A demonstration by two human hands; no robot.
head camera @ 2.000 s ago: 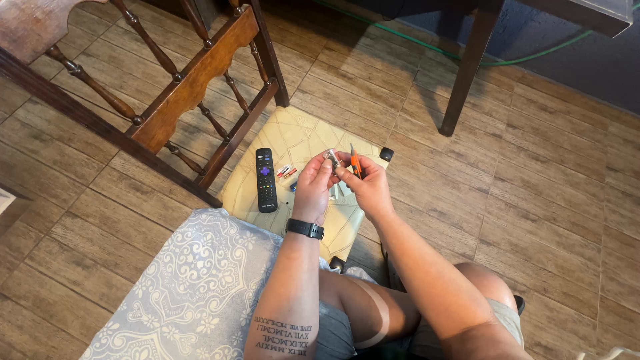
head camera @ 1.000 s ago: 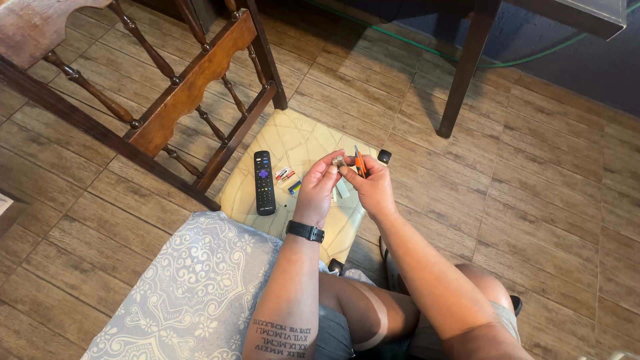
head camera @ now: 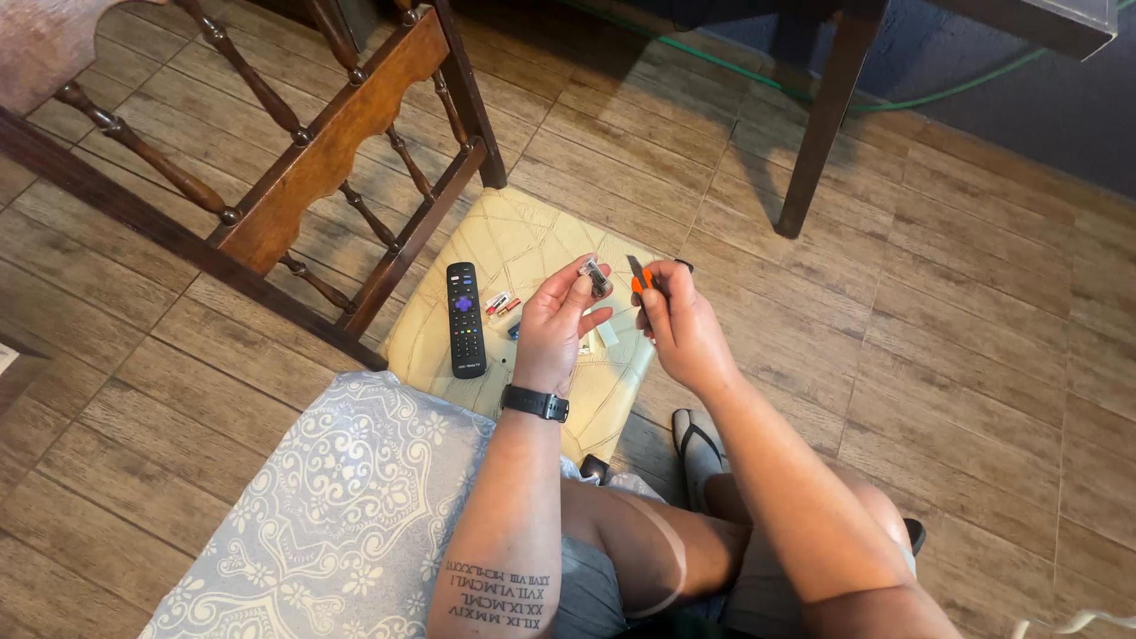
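My left hand (head camera: 564, 315) grips a small clear item with dark and metallic parts (head camera: 595, 277); its exact kind is unclear. To its right, my right hand (head camera: 679, 319) holds an orange and dark utility knife (head camera: 642, 277), its blade pointing up and apart from the small item. Both hands are above the cream cushioned chair seat (head camera: 524, 231). Left of my left hand lies a black remote control (head camera: 465, 319) with a purple button pad. Small red and white batteries (head camera: 503, 305) lie beside the remote. A pale flat piece (head camera: 606, 332) rests on the seat, partly behind my left fingers.
The wooden chair back (head camera: 337, 142) rises at the upper left. A dark table leg (head camera: 821, 133) stands at the upper right, with a green cable (head camera: 754, 75) behind it. A patterned cloth (head camera: 346, 515) covers the lower left, beside my legs.
My hands were together around the small item in both earlier frames. Now they are apart, and my right hand with the knife is away from the item in my left.
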